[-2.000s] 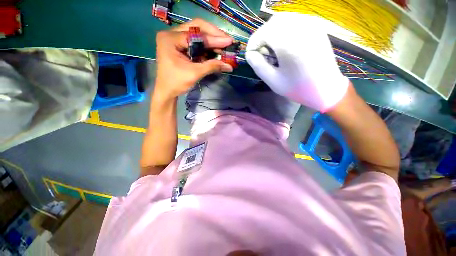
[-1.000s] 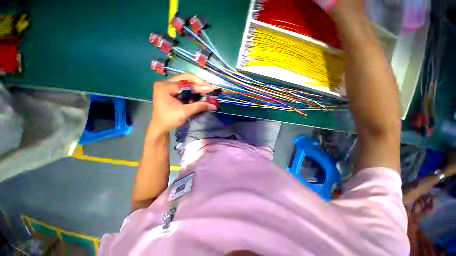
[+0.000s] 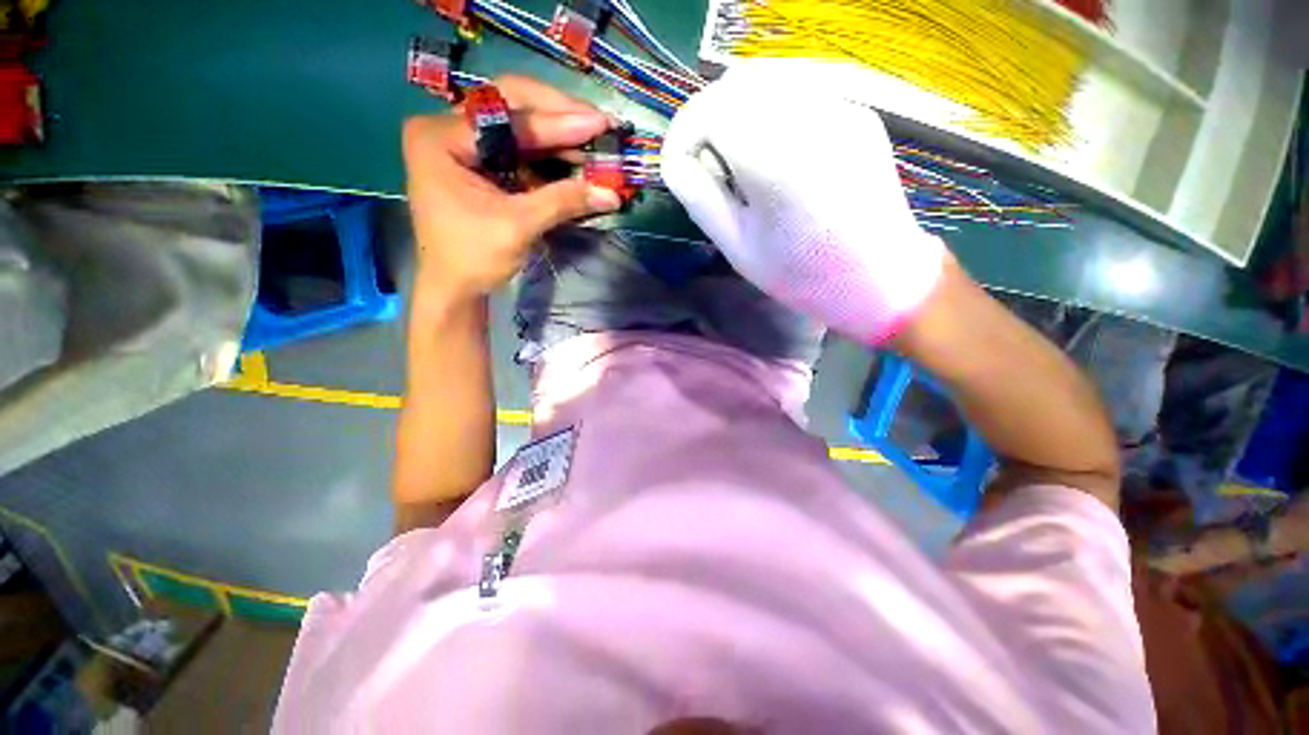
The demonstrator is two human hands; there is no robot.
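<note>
My bare left hand [image 3: 481, 201] holds a red and black connector housing [image 3: 609, 164] between thumb and index finger. A second connector housing [image 3: 491, 129] sits in the same hand, against the curled fingers. My right hand [image 3: 790, 180], in a white knitted glove with a pink cuff, is at the right side of the first housing, its fingers closed around the wires that run from it. The fingertips and wire ends are hidden by the glove. Mixed wire tails [image 3: 976, 194] show beyond the glove to the right.
Part-built harnesses with red-black connectors [image 3: 432, 65] lie on the green bench [image 3: 244, 86] beyond my left hand. The white compartment tray [image 3: 1220, 187] at upper right holds yellow wires [image 3: 919, 58]. Blue stools [image 3: 926, 431] stand below. Part of a person shows at lower right.
My gloved right hand was reaching over the tray one second ago and is now back at the connector in my left hand. The camera view has shifted, so less of the bench and tray shows.
</note>
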